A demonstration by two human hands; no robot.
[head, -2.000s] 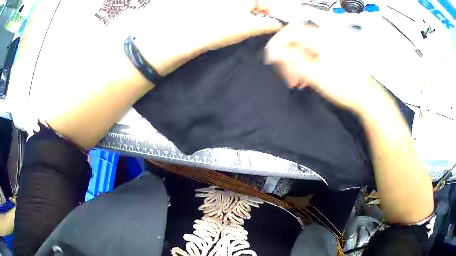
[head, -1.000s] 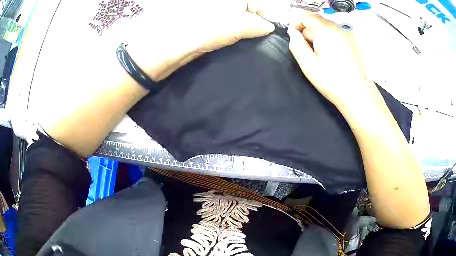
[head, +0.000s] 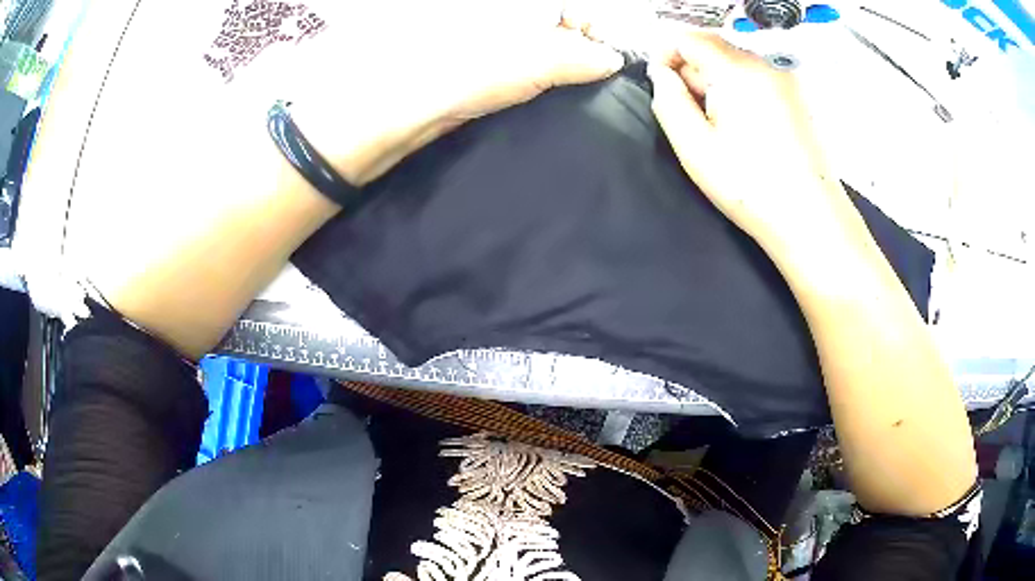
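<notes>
A large limp black panel [head: 545, 227] lies over the table's front edge, its pale curved lower edge hanging over the ruler. My left hand [head: 568, 57] is at the panel's far edge, its fingers partly washed out by glare. My right hand [head: 726, 114] is beside it, fingers bent and closed on the same edge of the black panel. The two hands almost touch. Any tool or small part between the fingertips cannot be made out.
Small brown tabs [head: 261, 32] lie heaped at the back left. A ruler [head: 329, 352] runs along the table edge. Brown cords [head: 488, 418] cross my lap. A blue crate [head: 233, 409] is under the table. A thin silvery tool [head: 902, 74] lies at the back right.
My right hand, blurred and lower over the panel two seconds ago, has moved up to its far edge beside my left hand. Over the last second almost nothing has moved.
</notes>
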